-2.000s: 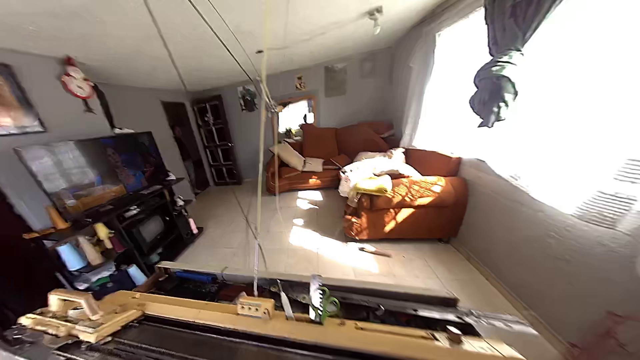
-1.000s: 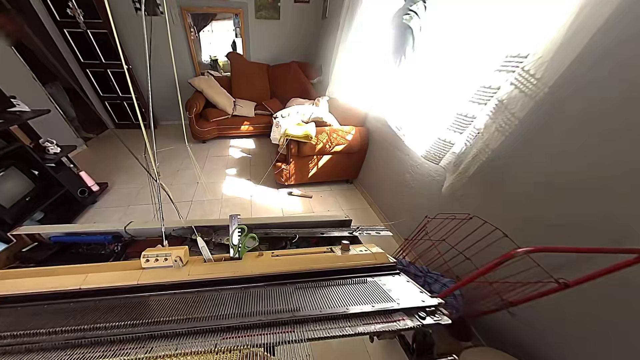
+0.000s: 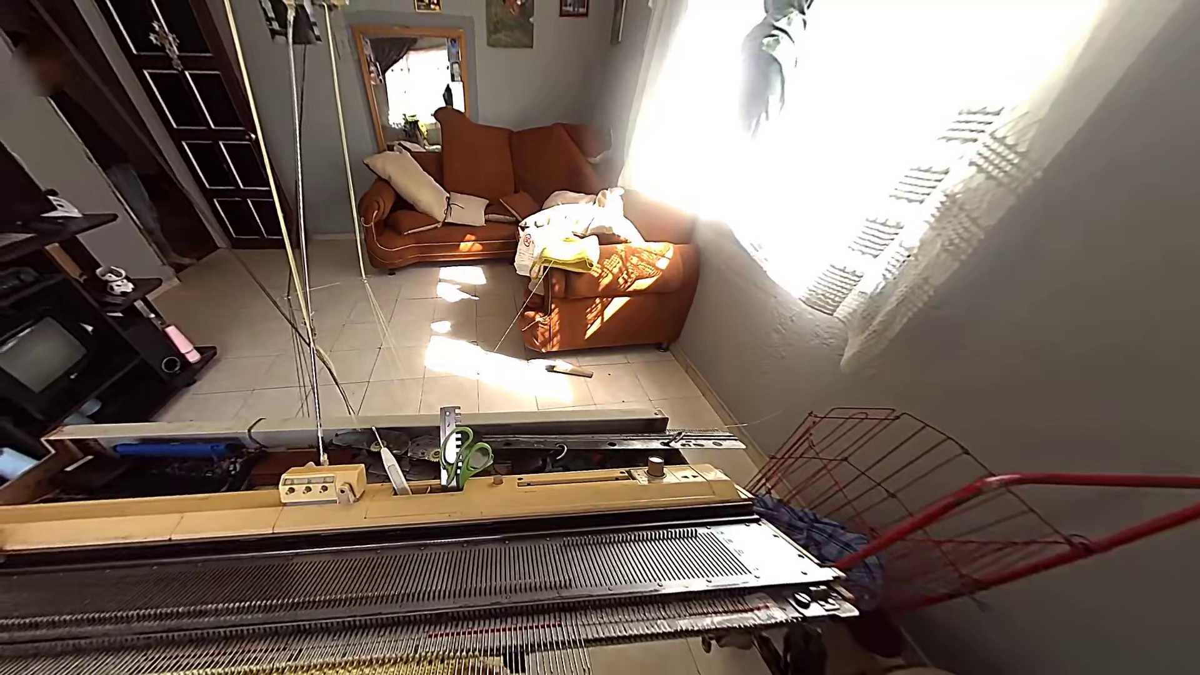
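Neither my left hand nor my right hand shows in the head view. Across the lower part runs the metal needle bed (image 3: pixel 600 562) of a knitting machine, with yellowish knitting (image 3: pixel 412 664) at the bottom edge. Behind the needles lies a cream plastic rail (image 3: pixel 225 520) with a small row counter (image 3: pixel 322 485) on it. Green-handled scissors (image 3: pixel 466 457) stand upright behind the rail, beside a metal ruler-like strip (image 3: pixel 450 422) and a pale pointed tool (image 3: pixel 394 469). Strands of yarn (image 3: pixel 272 178) and a thin metal rod (image 3: pixel 300 187) rise at the left.
A red wire cart (image 3: pixel 937 497) with dark checked cloth (image 3: pixel 825 539) stands right of the machine. Beyond are an orange sofa (image 3: pixel 422 246) and an orange armchair (image 3: pixel 619 314) bearing clothes (image 3: pixel 581 220). A black stand (image 3: pixel 122 347) with a small television (image 3: pixel 42 354) is at the left.
The view has swung right and downward, bringing the needle bed and red cart into sight. No hand shows in any of the frames.
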